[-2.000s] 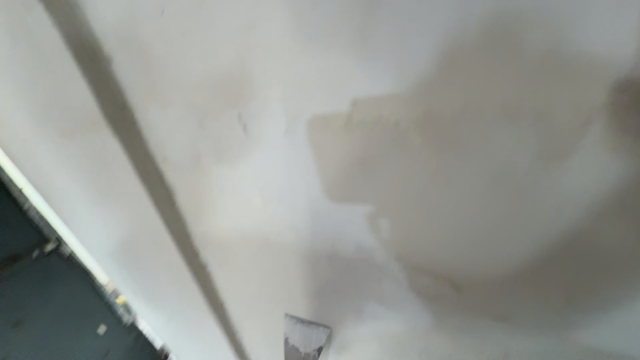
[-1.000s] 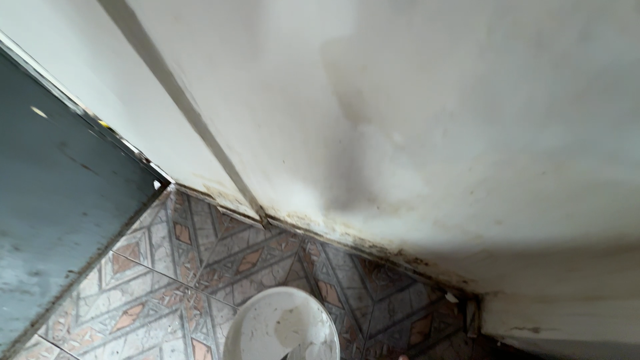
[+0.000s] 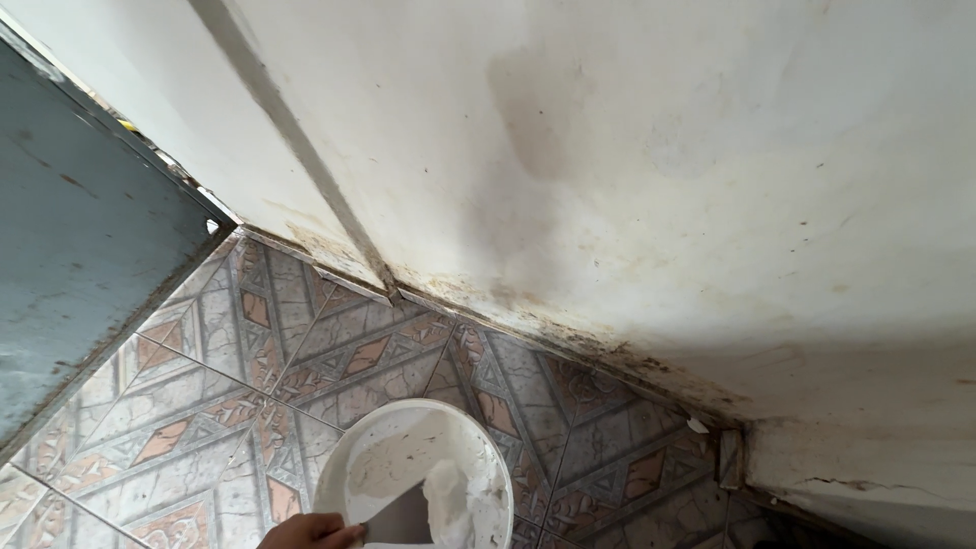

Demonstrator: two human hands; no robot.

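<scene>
At the bottom of the head view, my hand [image 3: 311, 531] is shut on a putty knife [image 3: 402, 518], its handle mostly hidden in the fingers; it appears to be my left hand. The knife's wide blade lies inside a round white bucket [image 3: 508, 488], its edge against a lump of white putty [image 3: 447, 499]. Smears of putty coat the bucket's inner wall. My other hand does not show.
A stained white wall [image 3: 648, 175] with a grey vertical strip [image 3: 282, 107] rises ahead, its base dirty and mouldy. Patterned floor tiles [image 3: 252, 404] surround the bucket. A grey-blue metal door panel [image 3: 91, 229] stands left; at right is a wall corner with a crack.
The view has swung down from the wall to the floor and bucket. The putty knife, near the wall two seconds ago, is now in the bucket, and the hand on it has come into view.
</scene>
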